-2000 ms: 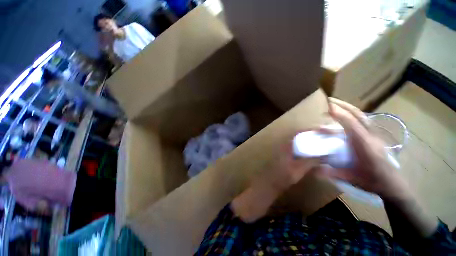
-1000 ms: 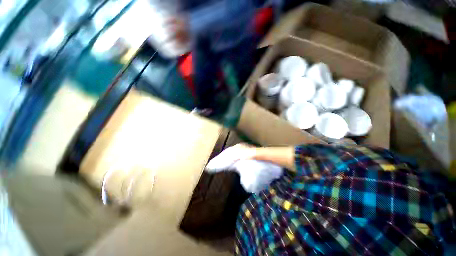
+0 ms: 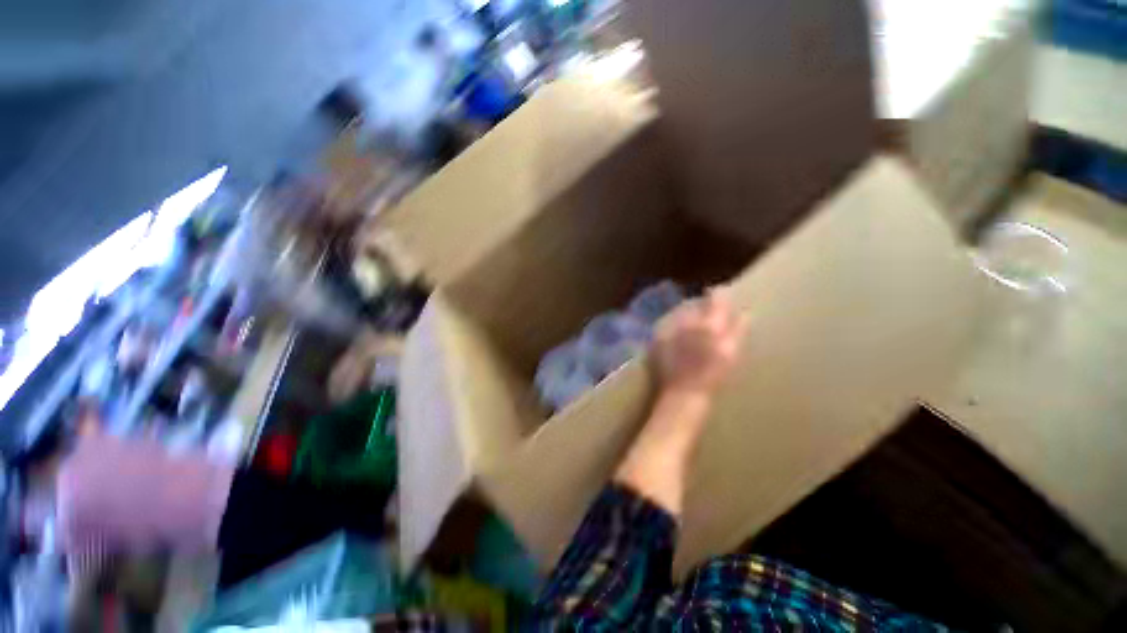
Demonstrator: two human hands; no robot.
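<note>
A large open brown carton [image 3: 791,359] stands tilted in view in front of me, its flaps raised. Several whitish rounded bagged pieces [image 3: 606,346] lie down inside it. My left hand [image 3: 698,340] is blurred, with curled fingers, at the carton's near top edge beside the bagged pieces. Whether it holds anything is too blurred to tell. My right hand is out of the picture.
Clear rings [image 3: 1023,256] lie on a flat brown carton top [image 3: 1051,396] at the right. Another carton [image 3: 976,124] stands behind it. A teal crate [image 3: 297,587] is at the lower left. Blurred people and benches are at the left.
The view swung to a carton of white cups and back to the large carton. The white piece held two seconds ago no longer shows in a hand. My right hand has left view.
</note>
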